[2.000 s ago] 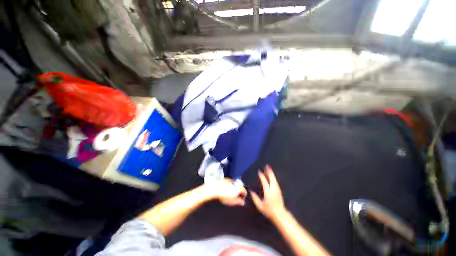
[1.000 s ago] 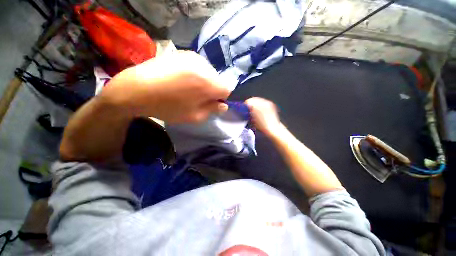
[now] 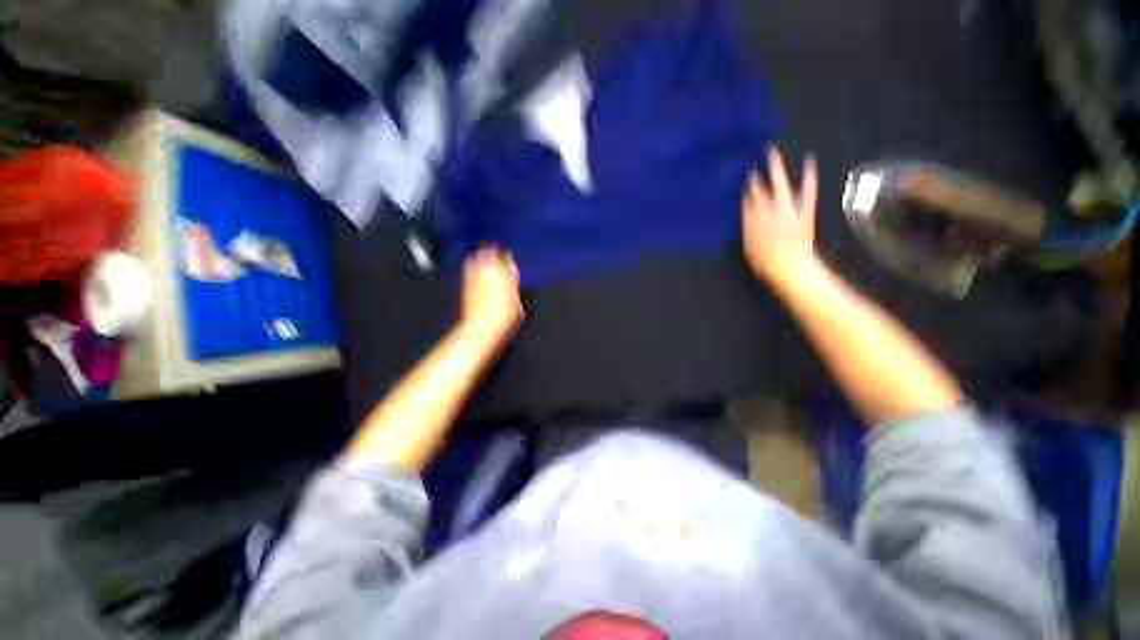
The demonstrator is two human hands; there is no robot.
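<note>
A navy blue garment piece [image 3: 663, 163] lies spread on the black ironing table [image 3: 600, 344], with a pale white patch near its upper left. My left hand [image 3: 491, 285] is closed at the piece's near left corner and seems to pinch its edge; blur hides the fingertips. My right hand [image 3: 780, 225] is at the right edge of the piece, fingers apart, touching or just beside the cloth. The steam iron [image 3: 931, 219] rests on the table to the right of my right hand, blurred.
A heap of pale and navy pieces [image 3: 363, 150] lies at the far left. A blue-topped box [image 3: 250, 256] with scraps, a white roll [image 3: 118, 294] and a red bag [image 3: 56, 213] stand left. A blue hose [image 3: 1100, 240] runs right from the iron. Blue material [image 3: 1075, 500] shows low right.
The view has tilted down. My hands, close together before, are now wide apart. The navy cloth, bunched between them and near my body a second ago, now lies spread on the table.
</note>
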